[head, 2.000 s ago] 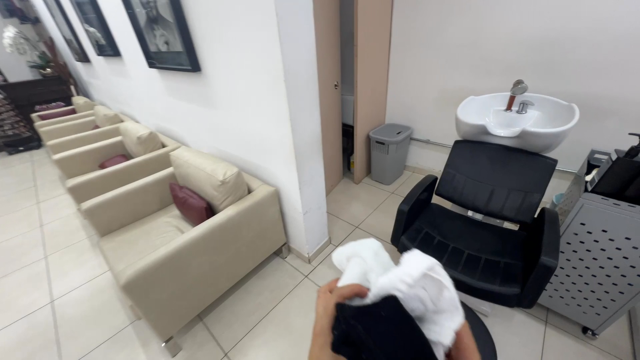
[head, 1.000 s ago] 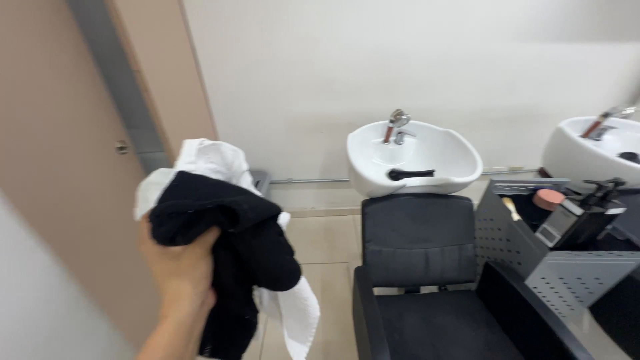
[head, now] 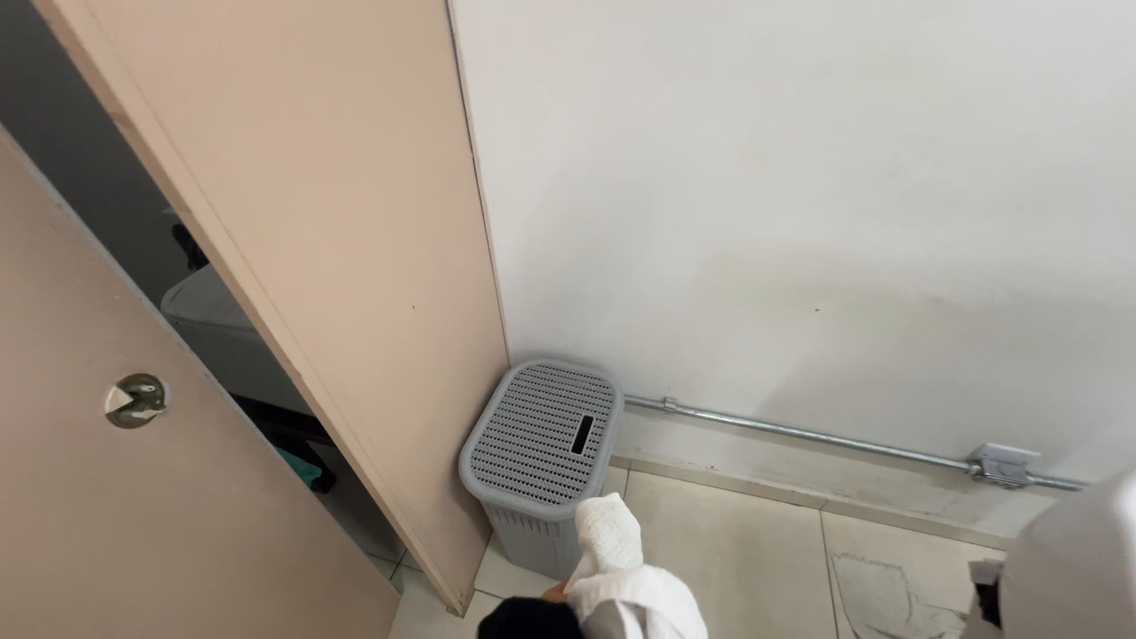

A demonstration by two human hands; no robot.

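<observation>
At the bottom edge of the head view a bundle of cloth is held up: a white towel (head: 643,595) with a black cloth (head: 528,619) against its left side. A small patch of one hand (head: 556,593) shows between the two cloths, its fingers mostly hidden behind them; which hand it is cannot be told. The other hand is not seen. Just beyond the towel stands a grey plastic laundry basket (head: 546,435) with its perforated lid on and a dark slot in the lid.
A beige sliding door (head: 177,497) and a beige panel (head: 355,266) stand left, with a dark gap between them. A metal conduit (head: 799,435) runs low along the white wall to an outlet box (head: 1003,466). Part of a white washbasin (head: 1074,559) is at lower right.
The view has swung onto the corner with the laundry basket, which is now much nearer. The cloth bundle, earlier raised in one hand, now sits low at the bottom edge.
</observation>
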